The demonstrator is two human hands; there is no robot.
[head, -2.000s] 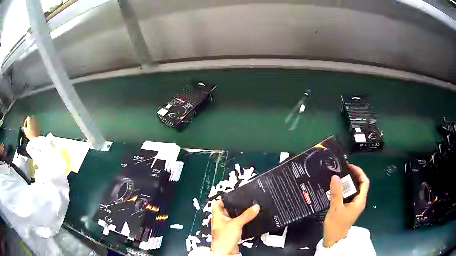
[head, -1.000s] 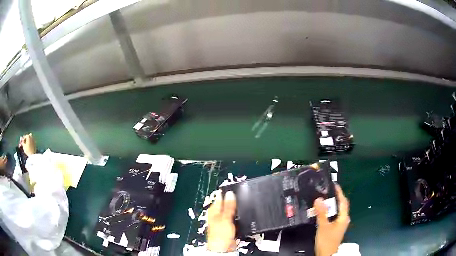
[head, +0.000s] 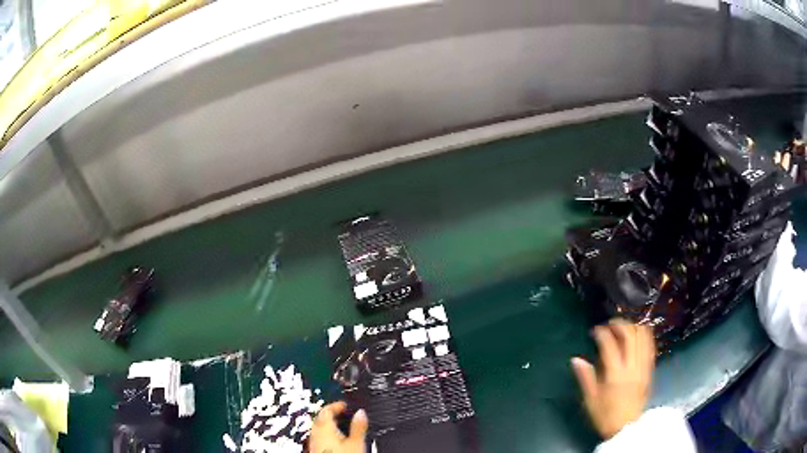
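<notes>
Flat black printed panels lie in front of me, with white tabs at their top edge. My left hand is at their lower left edge, thumb and finger apart, partly cut off by the bottom of the picture. My right hand is open and empty, its fingertips just in front of a black box with a ring-shaped picture. That box lies against the left side of a tall stepped stack of black boxes. Whether the fingertips touch it, I cannot tell.
A black box lies on the green surface beyond the panels, another at far left. White scraps are heaped left of my left hand, beside a second black pile. A person's white sleeve shows at right.
The view has swung right. My hands have let go of the black box and moved apart, the right one to the stack. The panels beneath are uncovered. The belt boxes appear farther left.
</notes>
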